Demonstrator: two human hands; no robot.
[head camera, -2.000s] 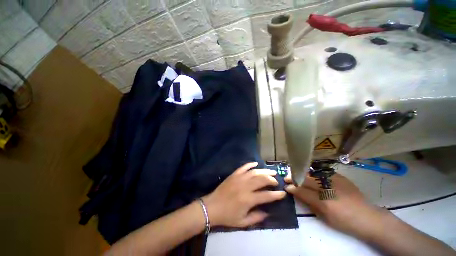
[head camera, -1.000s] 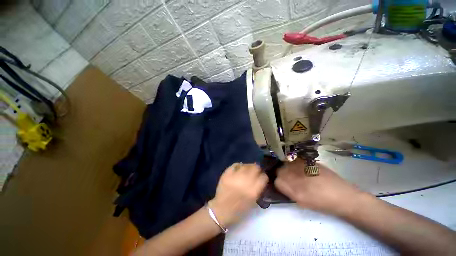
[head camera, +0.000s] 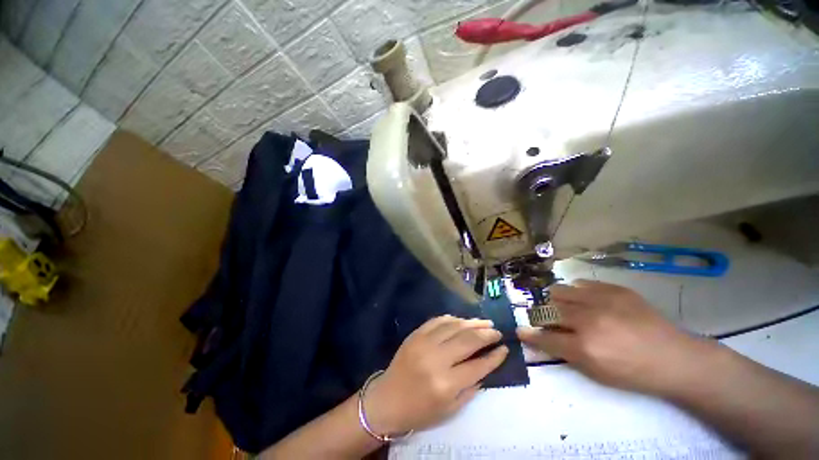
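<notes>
The dark navy garment lies heaped left of the needle, with a white patch near its top. A narrow strip of it runs under the greenish-lit presser foot of the cream-white sewing machine. My left hand lies flat on the cloth just in front of the foot, fingers pressing it down. My right hand is at the strip's right edge, beside the ribbed tension dial. Its fingertips are partly hidden behind the dial, so its hold on the cloth cannot be told.
Blue-handled snips lie on the machine bed right of the needle. A red-handled item lies on the machine top. A brown cardboard panel and yellow plug are at left. A ruler scale runs along the white table's front.
My hands have moved apart from their bunched position at the needle. The cloth edge now lies flat in front of the foot, under my left fingers. The view has shifted.
</notes>
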